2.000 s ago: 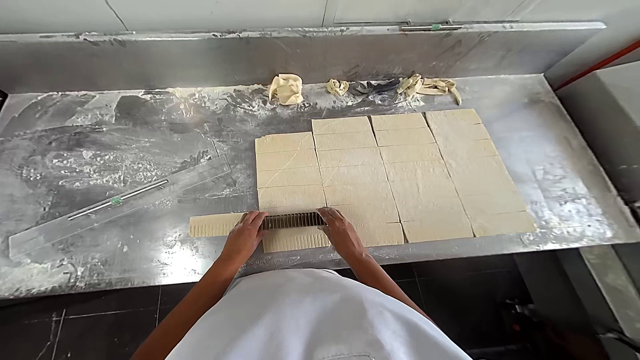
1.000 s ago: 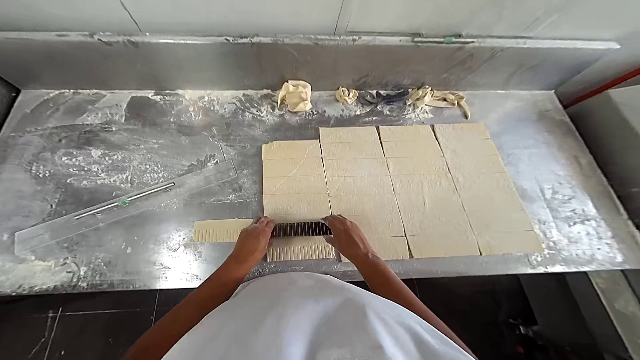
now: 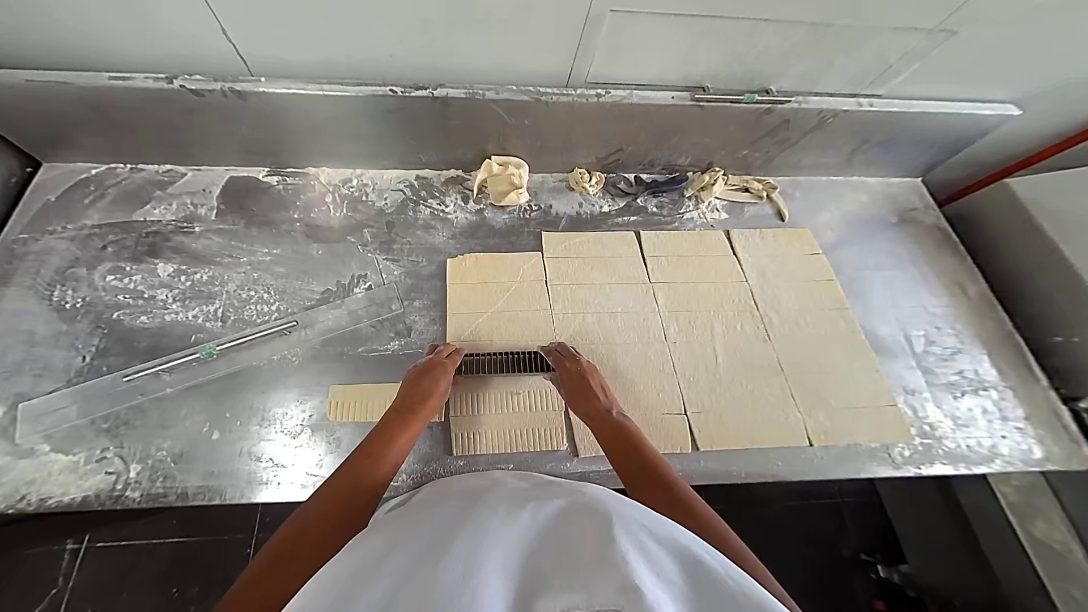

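Observation:
A dark, ridged multi-slot dough cutter [image 3: 505, 364] lies across the leftmost column of a flat sheet of dough [image 3: 608, 365]. My left hand [image 3: 432, 374] grips its left end and my right hand [image 3: 582, 374] its right end. Below it, nearer to me, two dough strips [image 3: 507, 432] show rows of short parallel slits. Another slit strip [image 3: 363, 403] extends to the left, partly behind my left forearm. Long lines divide the dough into columns, and crosswise lines mark rectangles. The underside of the cutter is hidden.
A clear plastic ruler-like board with a metal handle [image 3: 212, 350] lies on the floured steel worktop [image 3: 212, 246] at left. Dough scraps [image 3: 503, 180] and a dark cloth-like item [image 3: 650, 184] lie along the raised back edge. Another clear board [image 3: 748, 51] leans on the wall.
Both hands and the cutter have moved away from me, up the left dough column. A second row of slits now shows below the cutter, where it was one second ago.

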